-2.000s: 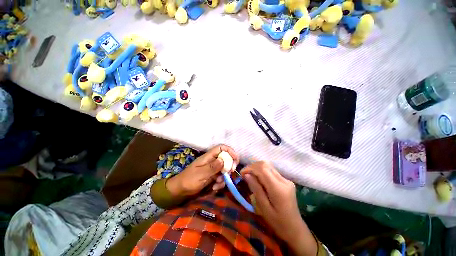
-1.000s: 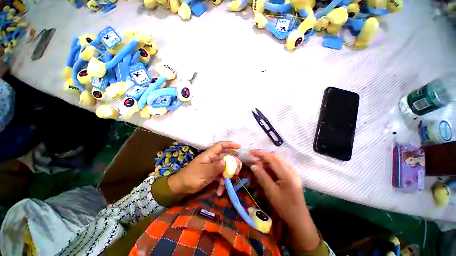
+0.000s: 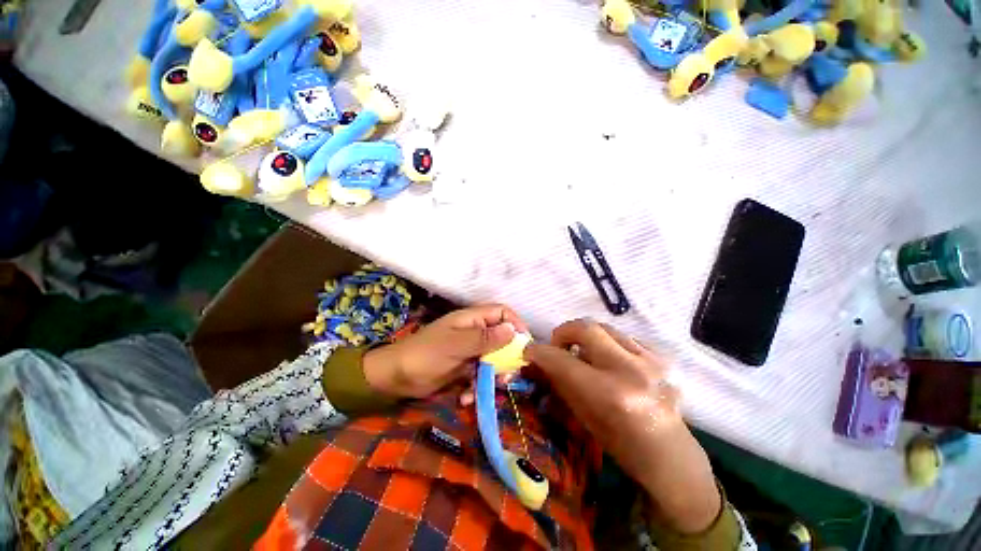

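My left hand (image 3: 446,350) is shut on the upper yellow end of a plush piece (image 3: 491,420), over my lap. Its blue tube hangs down to a lower yellow end with a dark round badge. My right hand (image 3: 613,387) is at the upper yellow end, its fingers bent and fingertips close together against it. What those fingertips hold, if anything, is hidden. A thin yellowish thread (image 3: 519,418) runs beside the tube. Dark thread snips (image 3: 598,269) lie on the table beyond my hands.
A plush pile (image 3: 269,108) lies at the table's left, another (image 3: 753,54) at the far side. A black smartphone (image 3: 749,282) lies right of the snips. A bottle (image 3: 936,262), a white-lidded jar (image 3: 941,331) and a purple tin (image 3: 872,396) are at right. An open cardboard box (image 3: 253,307) holds more pieces.
My right hand has come in from beside the plush to its upper yellow end. The lower end has swung slightly left. The view has shifted, so the table items sit differently in the picture.
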